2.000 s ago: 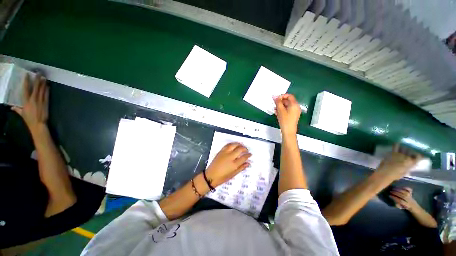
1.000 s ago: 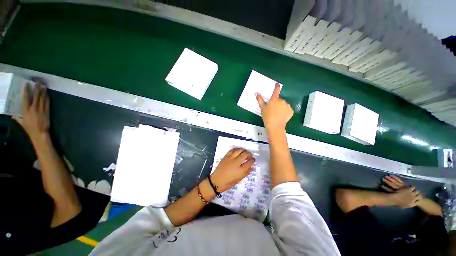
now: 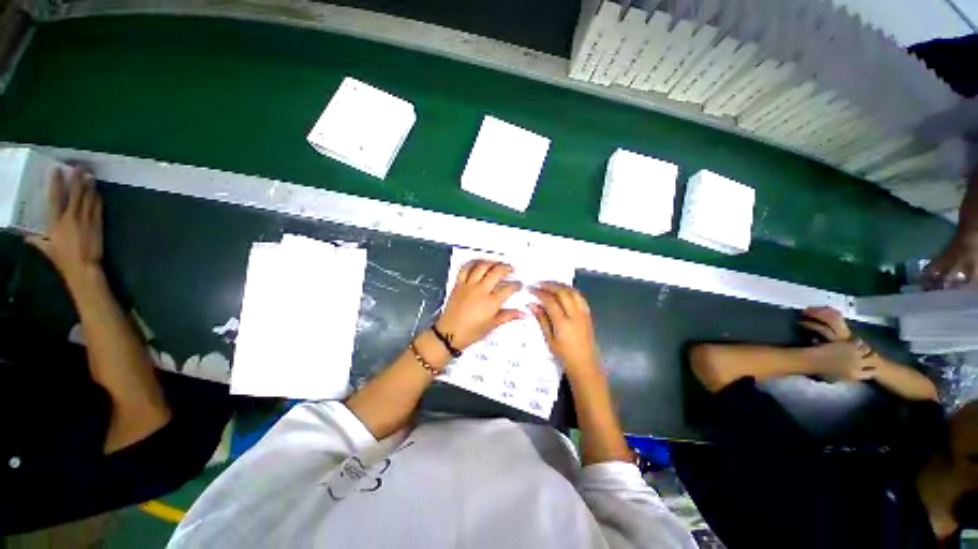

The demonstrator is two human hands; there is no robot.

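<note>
The label sheet [image 3: 499, 365] lies on the dark worktop in front of me, with rows of small printed labels on its lower part. My left hand [image 3: 477, 308] rests on its upper left, fingers spread a little. My right hand [image 3: 565, 327] is on its upper right, fingertips near my left fingers. Whether a sticker label is between the fingertips is too small to tell. A white product box [image 3: 506, 163] lies on the green belt beyond the metal edge, touched by neither hand.
More white boxes stand on the conveyor belt [image 3: 247, 107], one left [image 3: 362, 127], two right [image 3: 640, 193]. A blank white sheet stack [image 3: 298, 320] lies left. Neighbours' arms are at both sides [image 3: 118, 332]. Upright grey-white boxes [image 3: 686, 70] line the belt's far side.
My right hand has come back from the box on the belt to the label sheet. The boxes have shifted left in view. Another person's hand now shows at far right.
</note>
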